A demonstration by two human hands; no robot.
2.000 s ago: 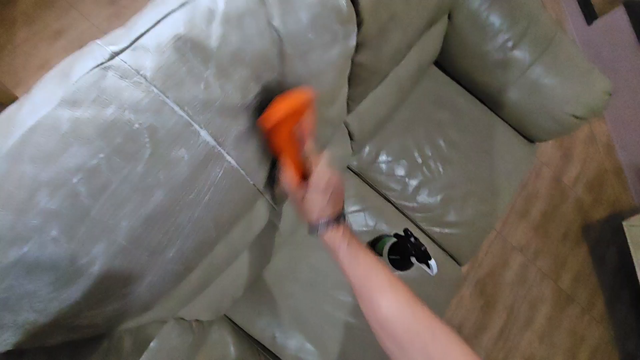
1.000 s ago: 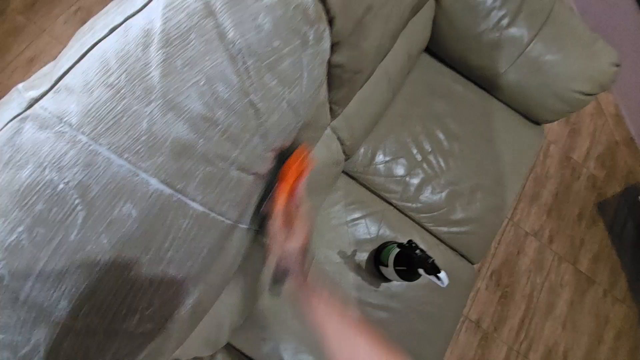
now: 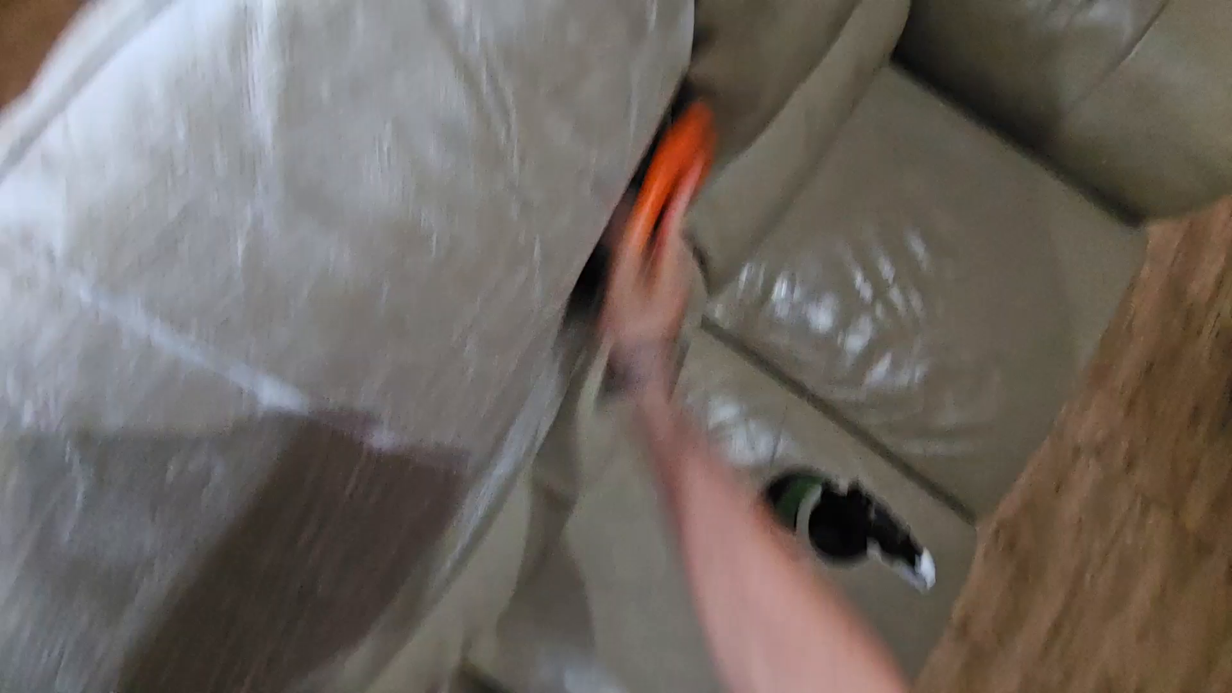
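Observation:
My right hand (image 3: pixel 647 303) is closed around the orange handle of a dark-bristled brush (image 3: pixel 674 178), blurred by motion. The brush lies along the right edge of the wet, streaky backrest cushion (image 3: pixel 385 212) of a grey-beige leather sofa. A dark band sits around the wrist. Below and right of the hand, a black spray bottle (image 3: pixel 837 520) with a green and white label and a white nozzle tip rests on the seat cushion (image 3: pixel 924 327). My left hand is out of view.
The sofa's padded armrest (image 3: pixel 1078 96) is at the upper right. Brown wood-look floor (image 3: pixel 1107 481) runs along the right side. A dark shadow falls across the lower left of the backrest.
The brush in my right hand has moved up along the backrest's right edge since one second ago. The spray bottle stays on the seat. The view has come closer to the sofa.

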